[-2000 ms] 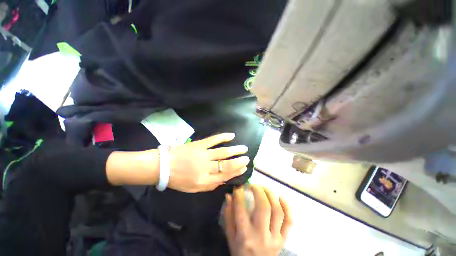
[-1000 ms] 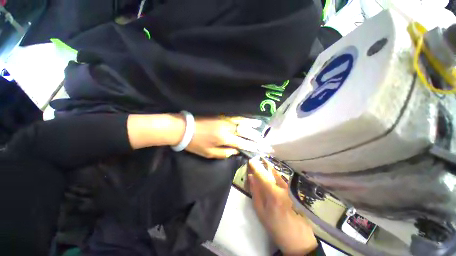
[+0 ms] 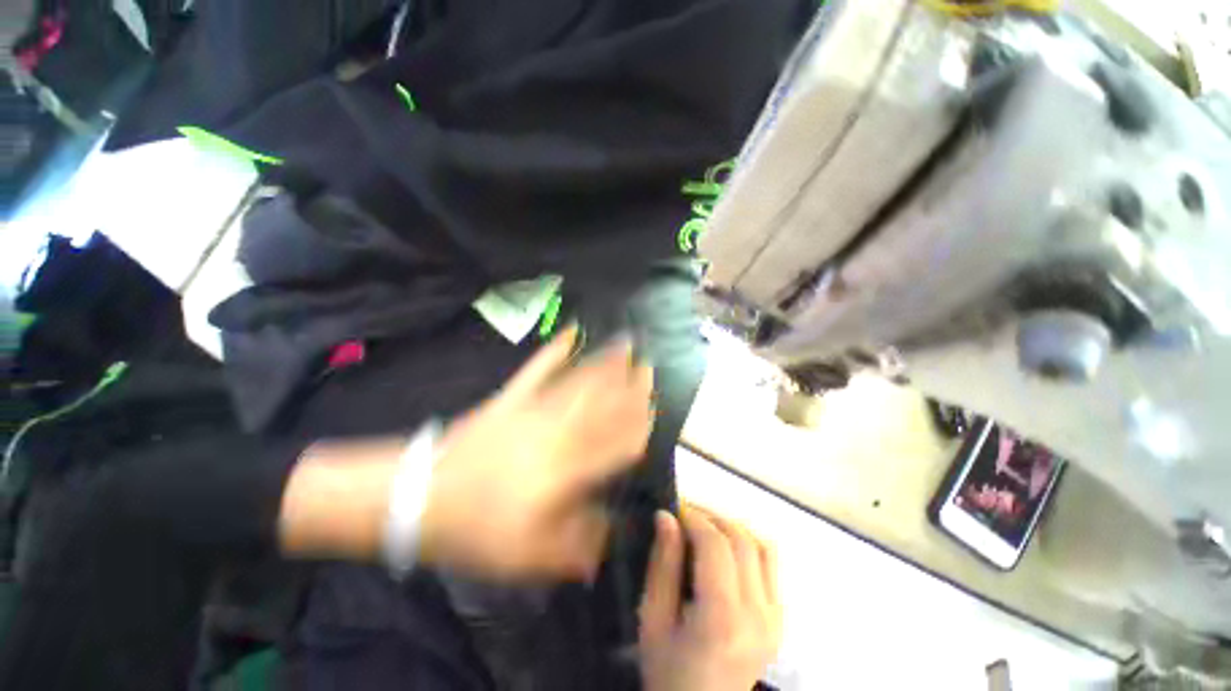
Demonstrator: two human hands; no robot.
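Observation:
A black garment panel (image 3: 540,149) covers the left and middle, its edge running under the off-white sewing machine head (image 3: 864,162). Bright green lettering (image 3: 698,209) shows on it beside the head. A pale piece with a green edge (image 3: 517,308) lies on the cloth. My left hand (image 3: 527,466), blurred and wearing a white bracelet, is over the cloth left of the needle area; whether it grips cloth is unclear. My right hand (image 3: 709,594) is at the lower middle, fingers closed on the cloth's edge. The needle tip is hidden.
A smartphone (image 3: 1002,489) with a lit screen lies on the beige machine bed (image 3: 864,473). A small brownish block (image 3: 806,405) is near the foot. White pieces (image 3: 169,216) lie at left, and a small red piece (image 3: 347,354) shows among the black folds.
Both hands have moved from beside the needle area down towards me, the left also leftwards. The view has shifted, showing the phone and the machine's underside more. The pale piece is visible again.

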